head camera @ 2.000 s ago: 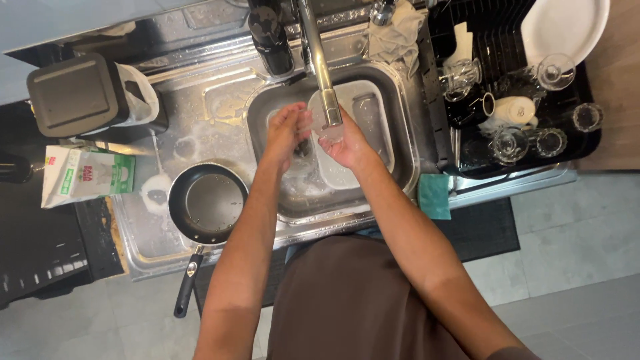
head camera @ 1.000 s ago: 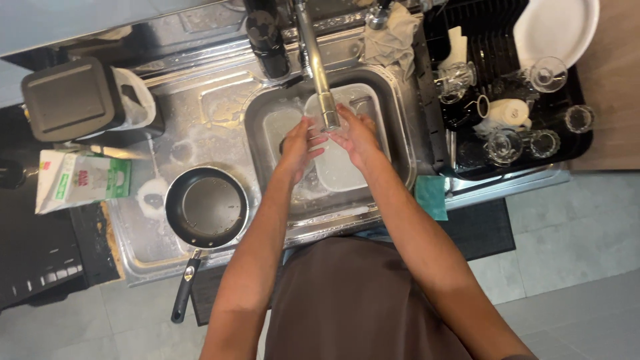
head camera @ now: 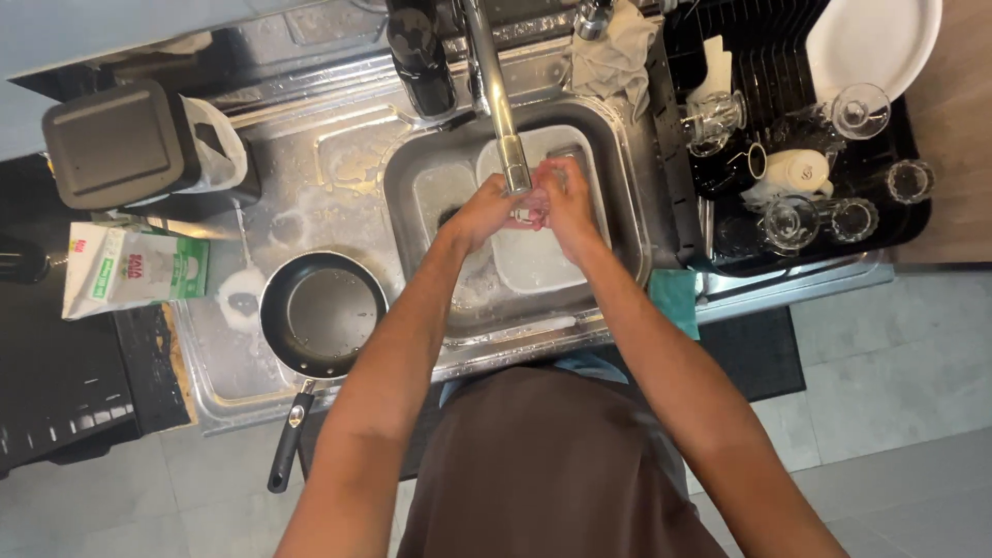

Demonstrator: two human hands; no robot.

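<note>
Both hands meet under the spout of the metal faucet (head camera: 509,147), over the steel sink basin (head camera: 399,186). My left hand (head camera: 488,213) has its fingers turned toward my right hand (head camera: 566,201), whose fingers curl inward. Between them is something clear and shiny, glass or running water; I cannot tell which. Below them a white plastic tub (head camera: 542,263) lies in the basin. A second pale, translucent container (head camera: 446,190) sits in the basin's left part, with a dark thing beside it partly hidden by my left hand.
A black frying pan (head camera: 325,314) rests on the wet drainboard, its handle over the front edge. Left stand a lidded bin (head camera: 116,147) and a carton (head camera: 139,267). Right is a black dish rack (head camera: 666,155) with glasses, cups and a white plate (head camera: 872,46). A teal cloth (head camera: 674,302) hangs at the edge.
My hands were apart on either side of the spout; now they have come together beneath it. The pan and rack have not moved.
</note>
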